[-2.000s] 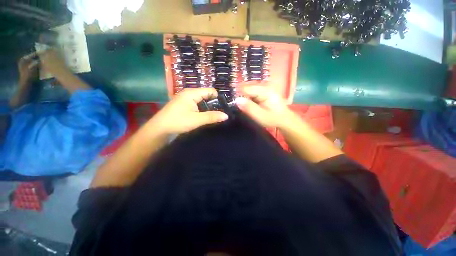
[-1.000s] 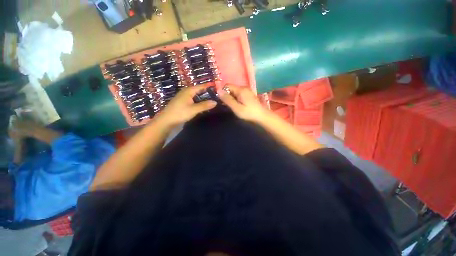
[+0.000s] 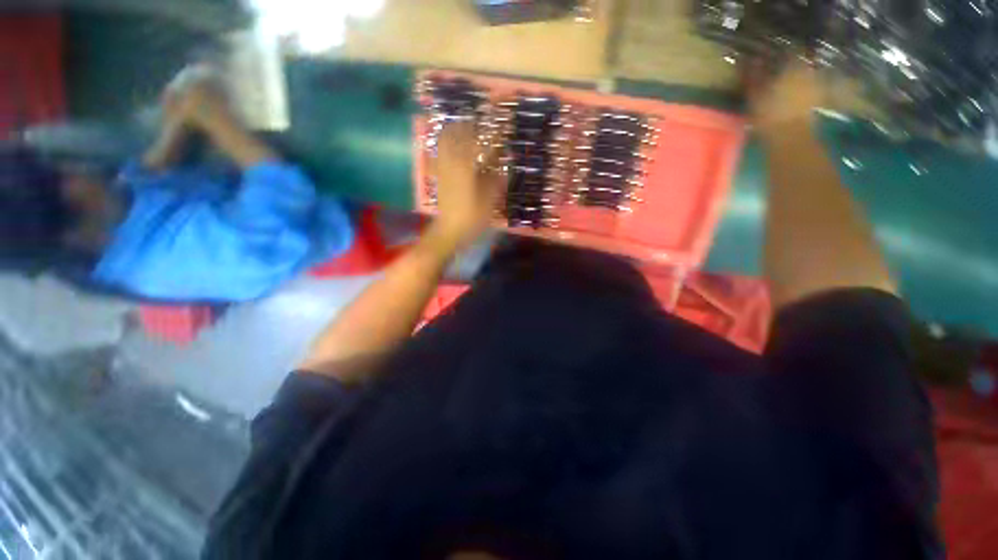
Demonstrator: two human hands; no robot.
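Note:
The red-orange parts tray (image 3: 687, 181) lies at the bench edge in front of me, with three dark columns of black-and-chrome pieces (image 3: 532, 164). My left hand (image 3: 464, 181) is blurred over the tray's left column; whether it holds a piece cannot be told. My right hand (image 3: 790, 96) is blurred at the near edge of the loose heap of black-and-silver parts (image 3: 897, 66), at the upper right. Its fingers are partly hidden there.
Cardboard (image 3: 427, 35) lies beyond the tray, with a dark box (image 3: 525, 9) at the top edge. White wrapping (image 3: 317, 20) is at upper left. A blue-sleeved coworker (image 3: 219, 235) is at left. Red crates (image 3: 965, 470) are at lower right. A few loose pieces lie on the green bench.
My hands have parted from the dark piece they both held. My left hand is now over the tray, my right out at the heap. The view has swung right, bringing the heap back in.

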